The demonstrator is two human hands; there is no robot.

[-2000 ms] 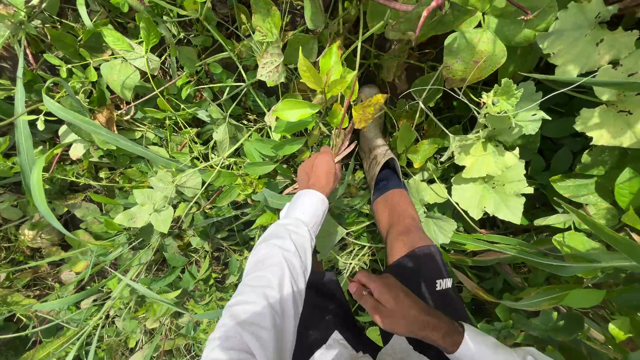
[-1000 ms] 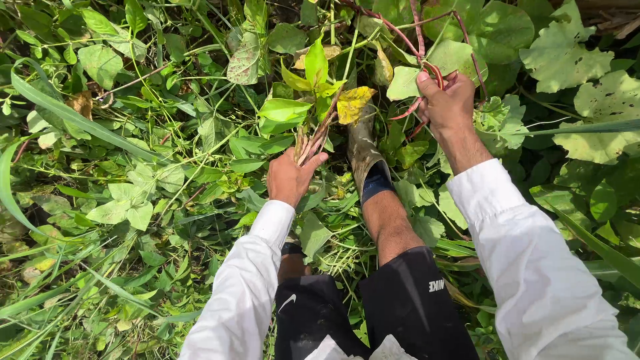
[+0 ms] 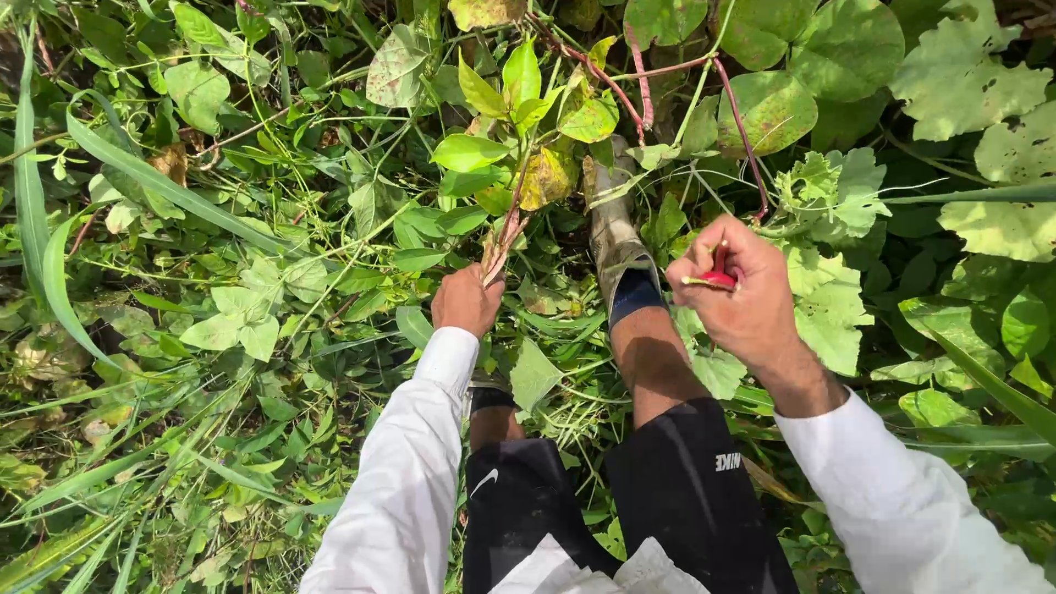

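Note:
My left hand is closed around a bunch of dry, pinkish-brown bean pods, whose tips point up beside a yellowed leaf. On the right, my right hand holds a red pod piece in its curled fingers; how far it runs inside the palm is hidden. Above that hand, dark red pods or stems hang among the vines. A paler pinkish pod hangs to their left, near the top middle.
Dense leafy vines and long grass blades surround me. Large lobed leaves with holes spread at the right. My booted foot stands amid the plants, between my hands. Thin tendrils cross near my right hand.
My right hand went from my lap up to the red pods on the vine, then came back down and now holds a red piece. My left hand has kept its bunch.

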